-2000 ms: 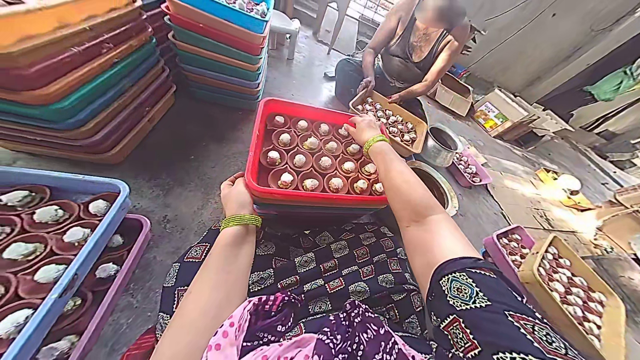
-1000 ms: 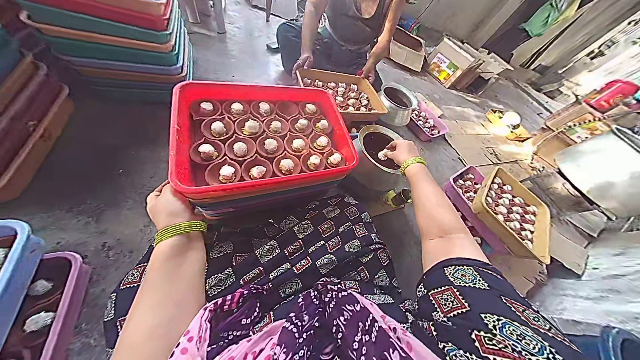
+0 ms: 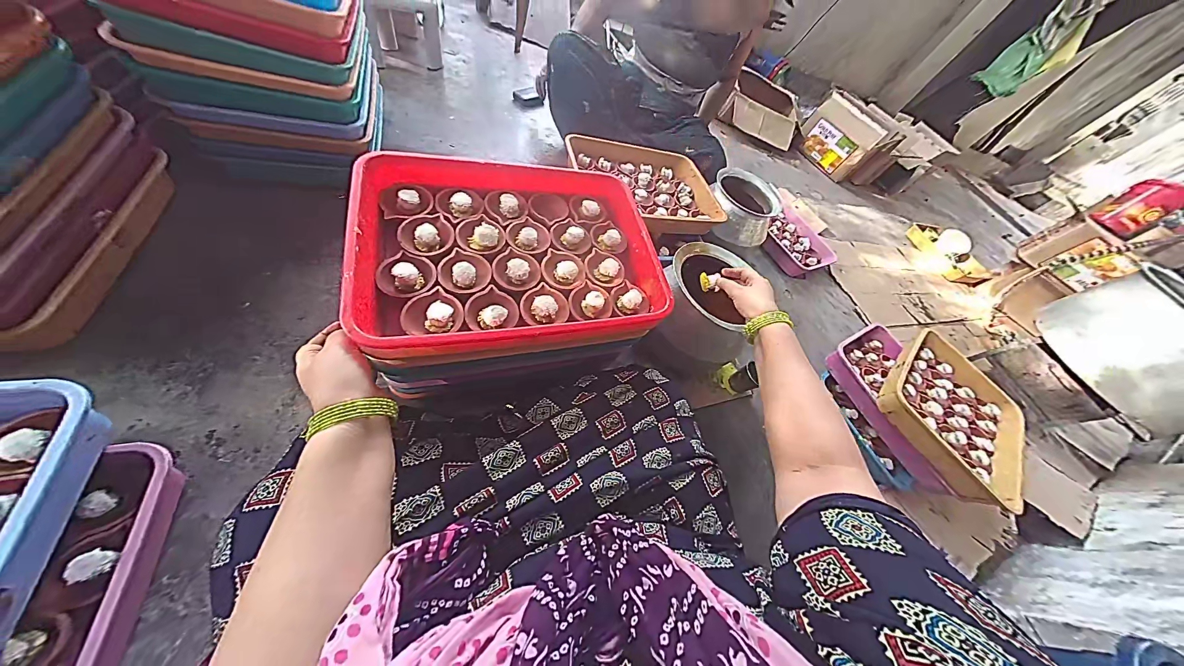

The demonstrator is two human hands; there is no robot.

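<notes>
A red plastic tray point(image 3: 509, 342) tops a stack of trays at my lap. Rows of small brown cups stand in it, most holding a whitish tufted lump point(image 3: 517, 270); one cup in the back row looks empty. My left hand point(image 3: 335, 370) grips the stack's near left corner, its fingertips partly hidden. To the right, my right hand point(image 3: 747, 292) pinches a small white and yellow piece point(image 3: 709, 281) over the mouth of a metal pot point(image 3: 689, 324) with dark contents. Whether the piece touches the contents I cannot tell.
Tray stacks point(image 3: 250, 92) rise at the left, with a blue tray point(image 3: 69, 398) of filled cups nearer me. A person point(image 3: 638, 92) sits opposite behind a tan tray point(image 3: 684, 222). A second pot point(image 3: 747, 199), filled trays point(image 3: 1008, 444) and cardboard point(image 3: 869, 287) lie to the right.
My right hand has gone from the red tray to over the near pot, where it stays. My left hand keeps to the stack. The person opposite has taken their hands off the tan tray.
</notes>
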